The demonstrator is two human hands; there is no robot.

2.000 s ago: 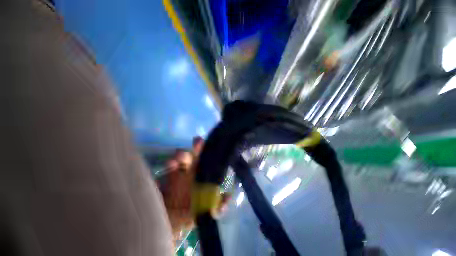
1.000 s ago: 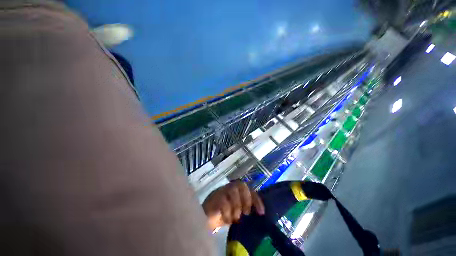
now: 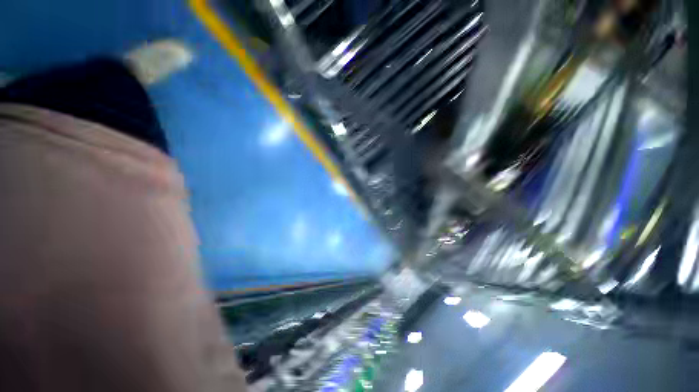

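Observation:
Neither of my hands can be made out in the head view. A large pinkish-brown cloth surface (image 3: 100, 253), blurred, fills the left side of the picture. A dark trouser leg or cloth (image 3: 100, 96) shows above it, with a pale shoe-like shape (image 3: 161, 60) at its end. The black strap with yellow bands is not in view. The view is tilted sideways and smeared by motion.
Blue floor (image 3: 276, 222) lies in the middle left, edged by a yellow line (image 3: 264, 88). Blurred silver racks with parallel rods (image 3: 414, 69) run along the upper right. Another row of racks (image 3: 306, 348) is at the bottom. Bright ceiling lights (image 3: 536, 373) show at the lower right.
The hand and the black strap with yellow bands have left the picture. The view has swung, so racks now fill the upper right, and more dark cloth shows at the upper left.

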